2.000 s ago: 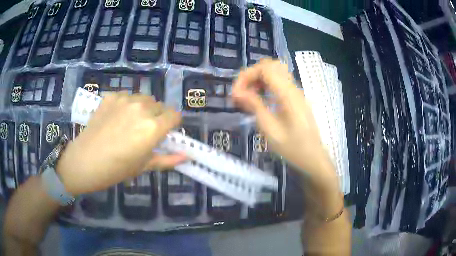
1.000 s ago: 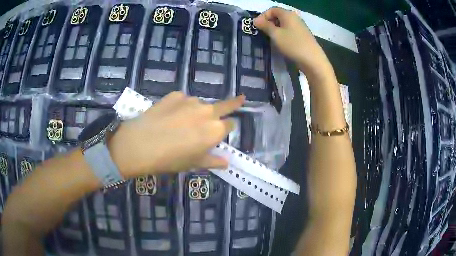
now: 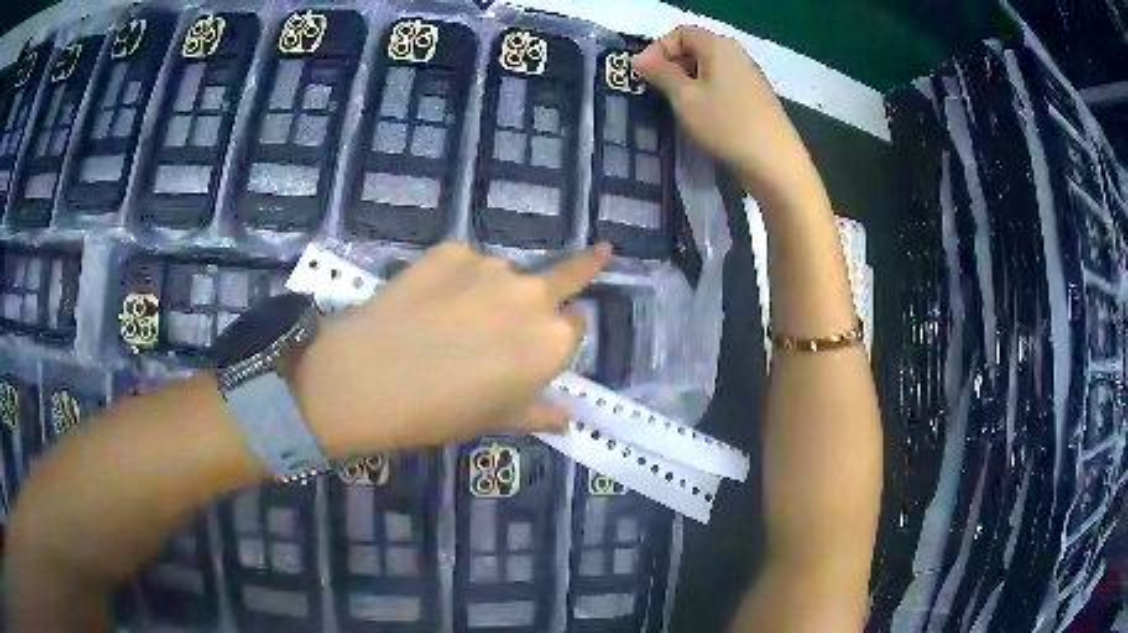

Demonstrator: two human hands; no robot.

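My left hand (image 3: pixel 439 340) holds white dotted sticker strips (image 3: pixel 643 451) over the middle of the clear tray (image 3: pixel 684 278), with the index finger stretched out. My right hand (image 3: pixel 711 93) has thumb and index fingertips together at the gold-edged camera frame (image 3: pixel 622 72) of the rightmost black phone case (image 3: pixel 628 161) in the back row. Whether a tiny piece is between the fingertips cannot be told. More cases lie upright in the back and front rows and sideways in the middle row, partly hidden by my left hand and forearm.
Spare white dotted strips (image 3: pixel 854 254) lie right of the tray, partly behind my right forearm. Stacked filled trays (image 3: pixel 977 334) stand at the far right. A pale edge (image 3: pixel 835 97) and a green surface (image 3: pixel 816 31) are behind the tray.
Since two seconds ago my right hand has moved up to the back-row case, and my left hand has shifted right with the strips. Over the last second both hands have barely moved.
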